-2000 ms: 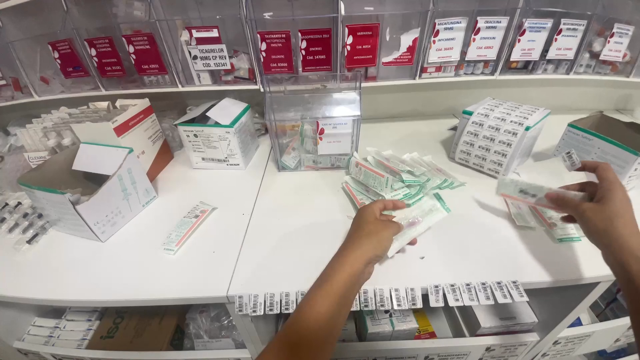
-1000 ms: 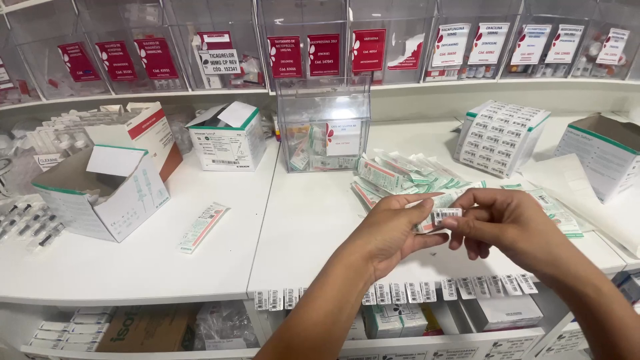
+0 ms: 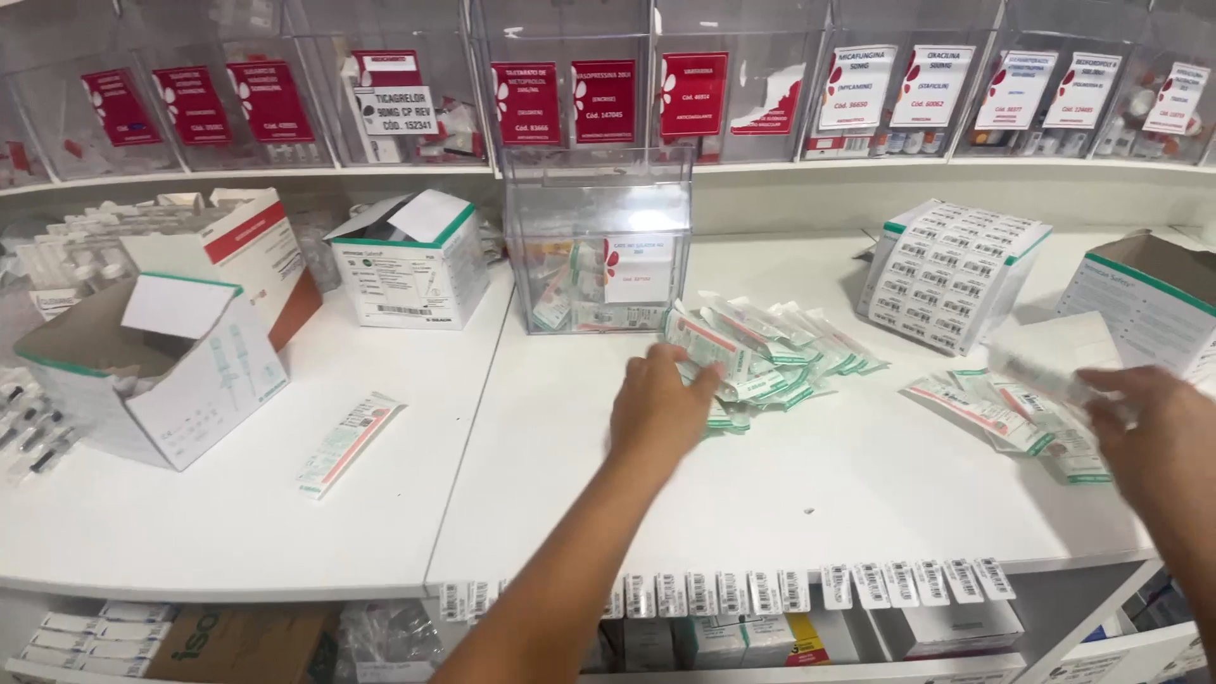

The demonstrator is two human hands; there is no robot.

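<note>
My left hand (image 3: 665,399) touches the near left side of a pile of sealed catheter packets (image 3: 779,351), its fingers on one packet (image 3: 708,344); whether it grips it is not clear. Over at the right, my right hand (image 3: 1140,418) holds a blurred, pale packet (image 3: 1040,366) above a smaller group of packets (image 3: 978,410). A row of barcode stickers (image 3: 731,594) hangs along the counter's front edge. One packet (image 3: 350,445) lies alone on the left part of the counter.
A clear plastic bin (image 3: 598,252) stands behind the pile. A box draped with barcode labels (image 3: 955,275) and an opened carton (image 3: 1154,294) stand at the right. Opened boxes (image 3: 204,380) (image 3: 413,261) and syringes (image 3: 38,432) are at the left; labelled bins (image 3: 570,95) line the shelf.
My hands were together over a barcode-labelled packet one second ago; now they are apart, the left at the pile and the right over the group at the right.
</note>
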